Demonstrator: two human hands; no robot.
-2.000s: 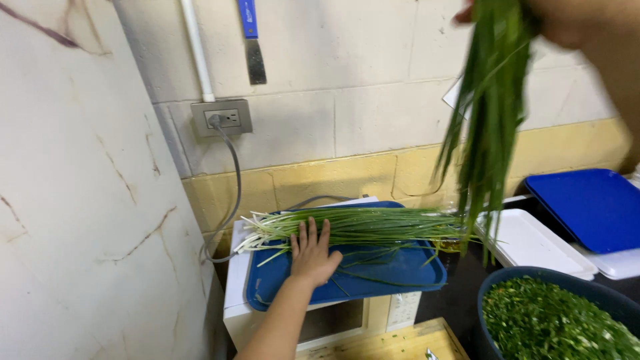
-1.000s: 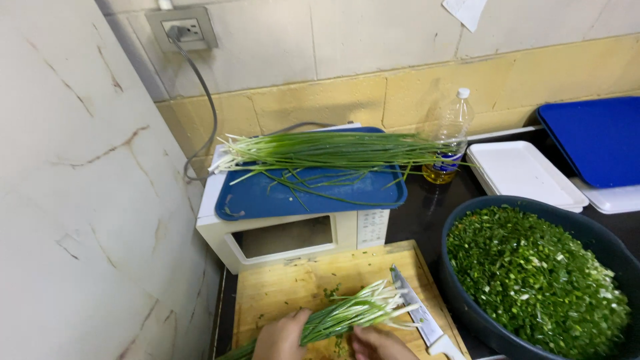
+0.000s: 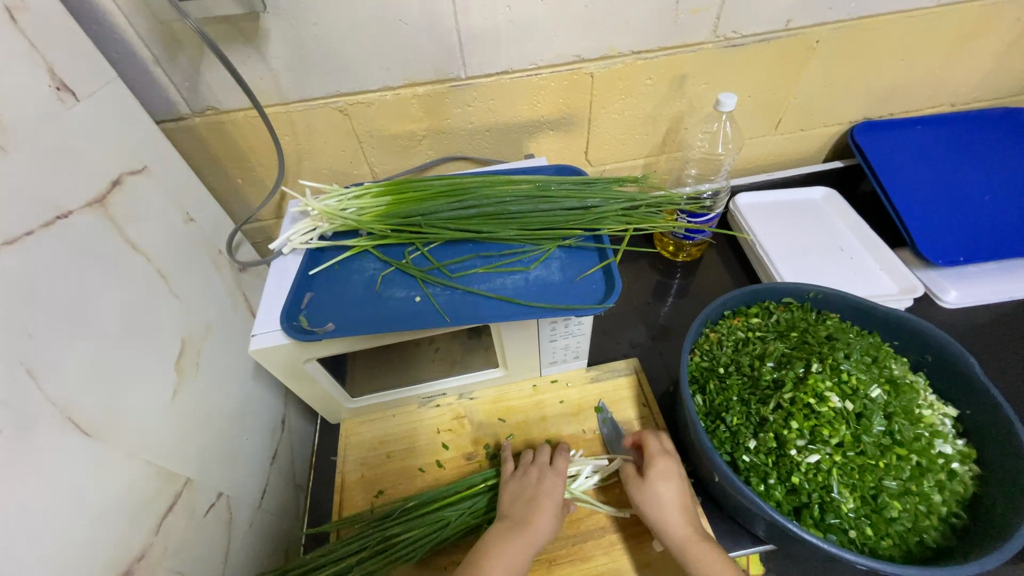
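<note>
My left hand [image 3: 534, 492] is closed over a bunch of green onions [image 3: 432, 512] that lies on a wooden cutting board [image 3: 464, 424], just behind the white ends. Right of those ends, my right hand [image 3: 658, 480] is at a kitchen knife [image 3: 612, 428] lying on the board; its blade points away, its handle is hidden, and whether the fingers grip it cannot be told. Another bunch of green onions [image 3: 480, 208] rests across a blue tray [image 3: 448, 308] on a white microwave [image 3: 432, 364]. Chopped green onions [image 3: 832, 424] fill a large dark blue tub [image 3: 752, 512] at the right.
A clear plastic bottle [image 3: 708, 168] with yellow liquid stands behind the tub, near the onion tips. White trays [image 3: 824, 240] and a bright blue tray [image 3: 952, 184] lie at the back right. A grey cord [image 3: 268, 136] hangs left of the microwave; a marbled panel [image 3: 120, 320] borders the left side.
The bunch lifted in my right hand two seconds ago is now on the board. My left hand has left the tray's onions and holds this bunch; my right hand has moved to the knife.
</note>
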